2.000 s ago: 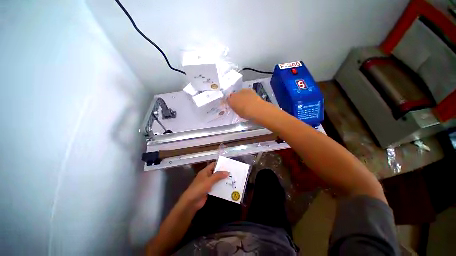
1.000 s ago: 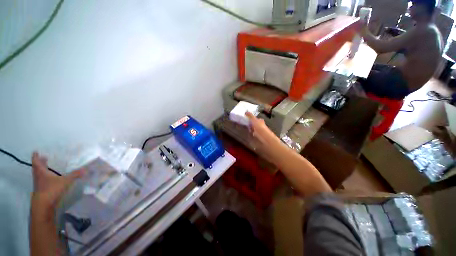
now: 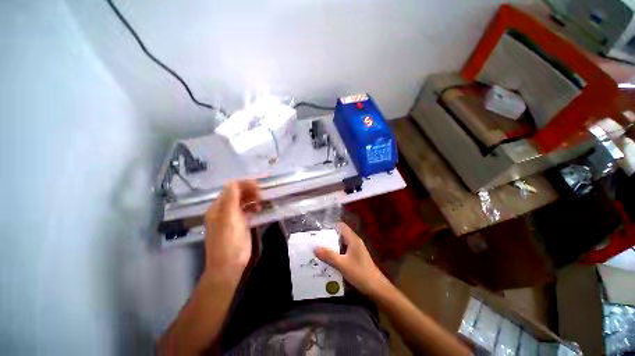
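My right hand [image 3: 351, 261] holds a white product box [image 3: 315, 268] by its right side in front of the sealer. The box has faint print and a round gold sticker at its lower right corner. Clear film [image 3: 313, 217] stands out past its far end, towards the sealing strip [image 3: 299, 197]. My left hand [image 3: 233, 215] is raised at the front edge of the sealer, left of the film, slightly blurred; whether it touches the film or the silver sealing arm [image 3: 289, 176] is unclear. Several bagged white boxes [image 3: 261, 132] stand on the sealer worktable [image 3: 209, 153].
The blue power unit [image 3: 366, 135] is at the sealer's right end. Further right, the shrink tunnel [image 3: 480, 163] with its orange hood stands on a wooden bench [image 3: 438, 188]; a white box [image 3: 505, 102] lies on its conveyor. Open cartons [image 3: 445, 292] with boxes are at lower right.
The view has swung back to the sealer. My right hand has left the tunnel, where a white box now lies, and holds another box. My left hand has moved from the bagged boxes to the sealer's front.
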